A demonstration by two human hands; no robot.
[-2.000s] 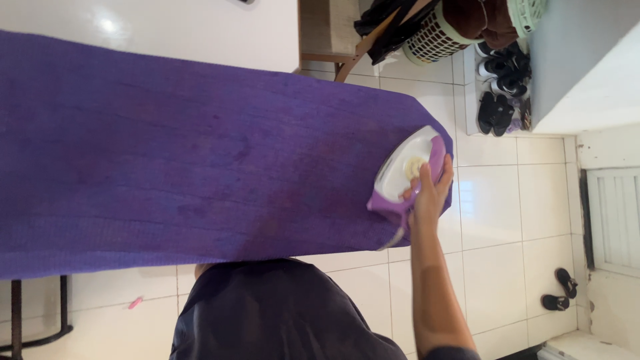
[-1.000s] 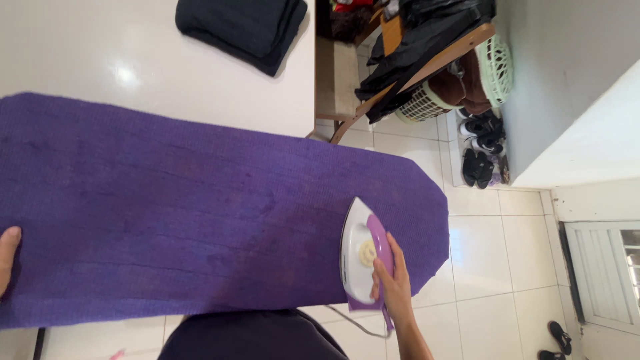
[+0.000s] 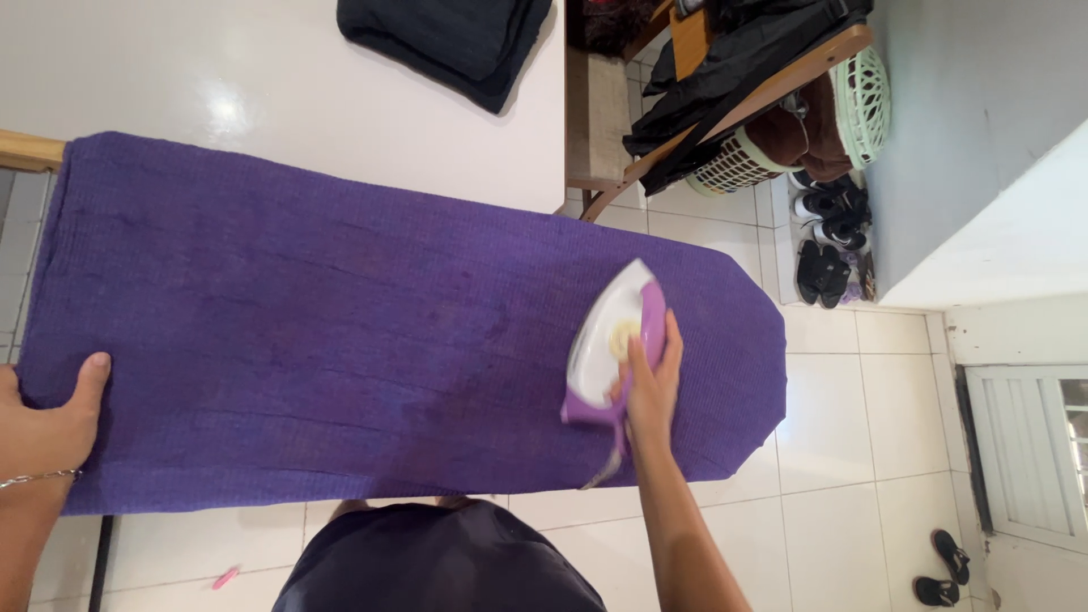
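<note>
A purple ribbed cloth (image 3: 340, 323) covers the ironing board, with slight creases running along it. Near the board's rounded right end, my right hand (image 3: 653, 391) grips the handle of a white and purple clothes iron (image 3: 608, 348). The iron's tip points away from me and its cord hangs from the heel over the near edge. My left hand (image 3: 51, 416), with a chain bracelet at the wrist, rests at the left end of the board, thumb on the cloth and apart from the fingers. Part of that hand is cut off by the frame.
Beyond the board stands a white table (image 3: 280, 93) bearing folded dark fabric (image 3: 450, 42). A wooden chair (image 3: 756, 93) with black clothing and a light green plastic basket (image 3: 863, 106) are at the upper right. Shoes (image 3: 829, 229) line the wall; flip-flops (image 3: 939, 578) lie on the tiled floor.
My left hand has come into view at the board's left end. The iron, in my right hand, has turned from its slant two seconds ago. The view has shifted, showing more of the table.
</note>
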